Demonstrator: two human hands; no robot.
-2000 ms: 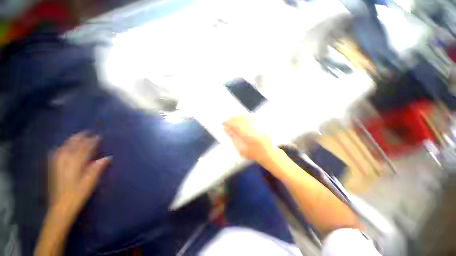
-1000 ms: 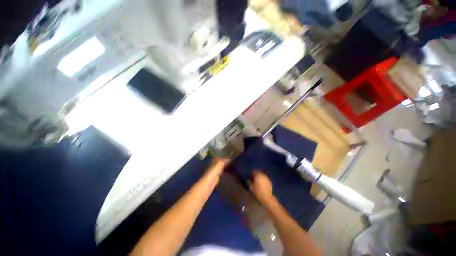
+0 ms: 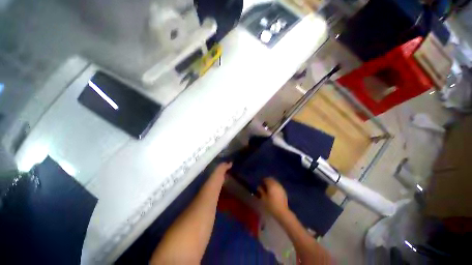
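Note:
Navy cut pieces (image 3: 305,194) lie low at the right, below the table's front edge. My left hand (image 3: 223,170) reaches to their near left side by the table edge; its fingertips are mostly hidden. My right hand (image 3: 272,195) is on the navy cloth with bent fingers at its near edge; whether it pinches the cloth is unclear. Another navy garment panel (image 3: 46,212) lies on the table at the far left, beside a bright light spot. No hand is on it.
A white sewing table (image 3: 171,155) with a printed scale runs diagonally. On it are a black phone (image 3: 120,103), yellow snips (image 3: 209,59) and a dark control panel (image 3: 269,23). A white rod (image 3: 352,191) crosses the cut pieces. A red crate (image 3: 388,80) stands at the right.
Both hands left the table area and the navy panel and went down to the cut pieces. In the last second they have hardly moved, while the view has shifted closer to the table.

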